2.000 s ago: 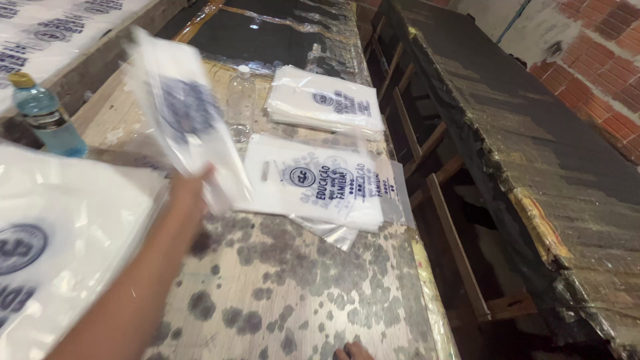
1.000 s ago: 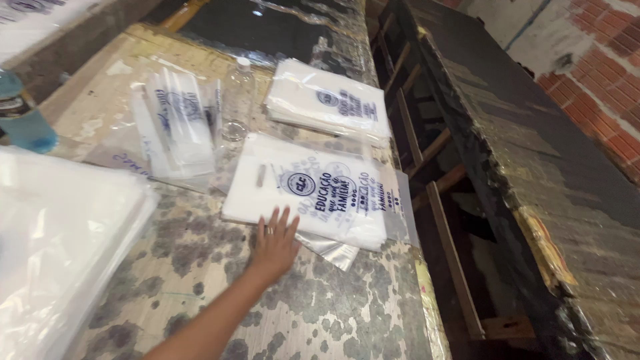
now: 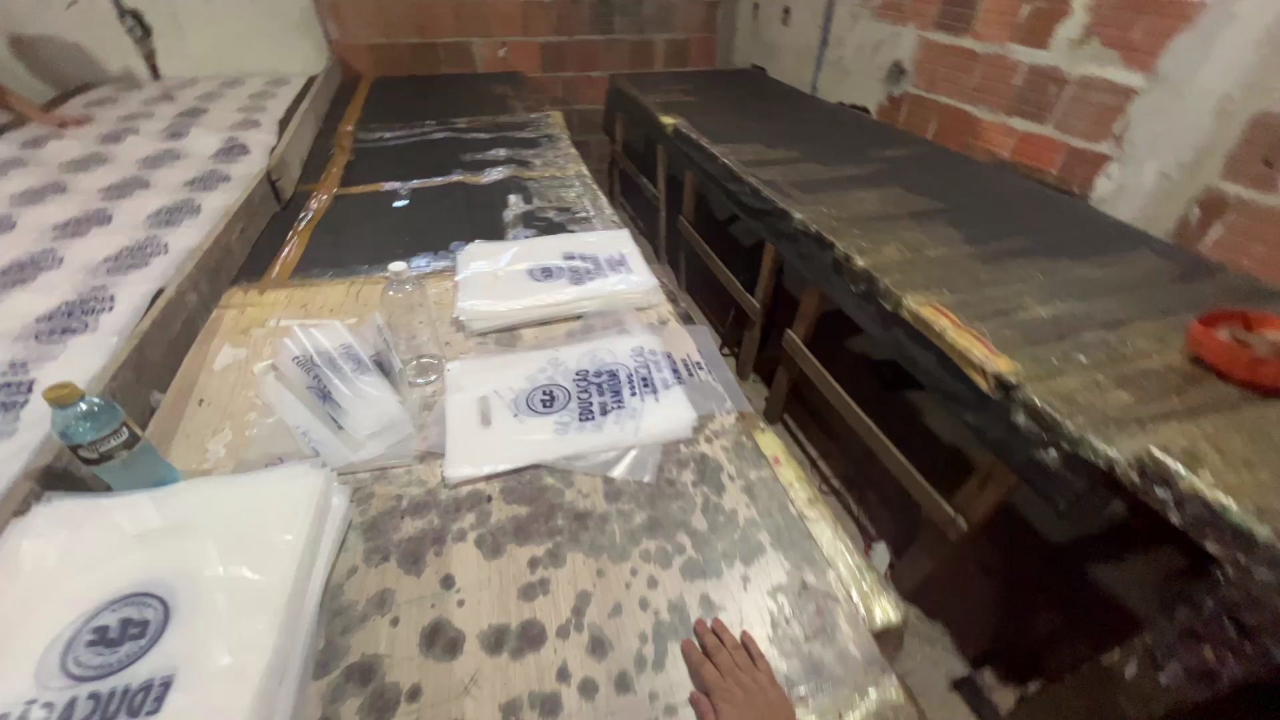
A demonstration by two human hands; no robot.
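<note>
My right hand [image 3: 735, 672] lies palm down with fingers slightly apart on the stained wooden tabletop [image 3: 560, 610], near its right edge, holding nothing. My left hand is out of view. Beyond my right hand is a stack of printed white plastic bags [image 3: 520, 430], with another printed stack [image 3: 560, 280] behind it. Left of these, a smaller folded pile of printed plastic bags [image 3: 345, 390] lies on clear plastic. A clear empty-looking bottle [image 3: 408, 330] is between the piles. A large stack of white printed bags [image 3: 180, 590] fills the lower left.
A bottle of blue liquid [image 3: 110, 440] with a yellow cap stands at left. Printed sheeting [image 3: 120, 200] covers the left table, where another person's hand [image 3: 45, 112] rests. A gap separates my table from the long dark-topped table [image 3: 900, 230], which bears a red round container [image 3: 1235, 350].
My left hand put the folded bags down beside the bottle, touched the near middle stack, then left view. My right hand now shows more fully. The view has tilted upward.
</note>
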